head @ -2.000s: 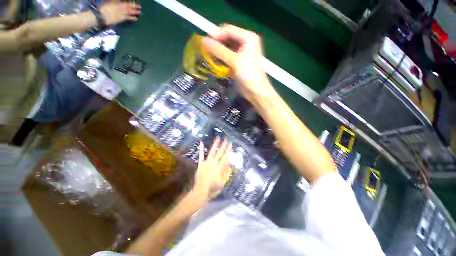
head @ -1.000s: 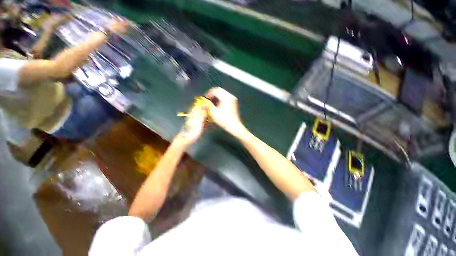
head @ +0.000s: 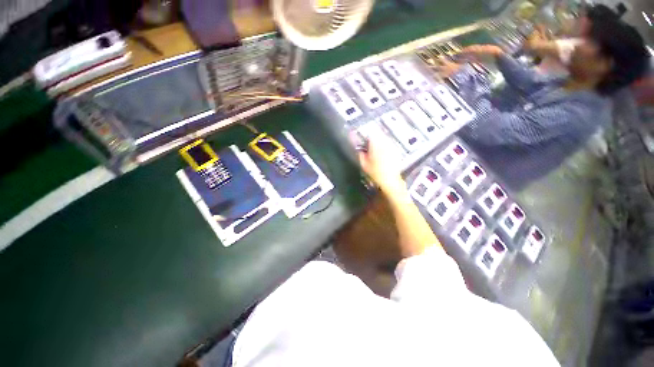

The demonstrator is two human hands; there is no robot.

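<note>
My right hand [head: 376, 159] reaches to the near left corner of a clear tray [head: 332, 123] filled with white phone-sized pieces in two rows. Its fingertips are at the tray's edge beside something small and dark; the grip is too blurred to tell. My left hand is not in view. A second tray [head: 459, 193] of white pieces with red and dark marks lies nearer, to the right. Two keypad phones with yellow frames, one on the left [head: 208, 163] and one on the right [head: 278, 152], lie on blue boards with white edges [head: 240, 192].
A round cream fan [head: 323, 20] stands behind the trays. A wire rack [head: 251, 75] and a white box-like stack [head: 82, 63] are behind the green bench [head: 107, 287]. A person in a checked shirt [head: 531, 118] sits at the far right. A brown carton shows below my right forearm.
The view has swung right, bringing the fan and filled trays into view. My hands were together at a yellow frame; now my right hand is at the trays and my left is out of view.
</note>
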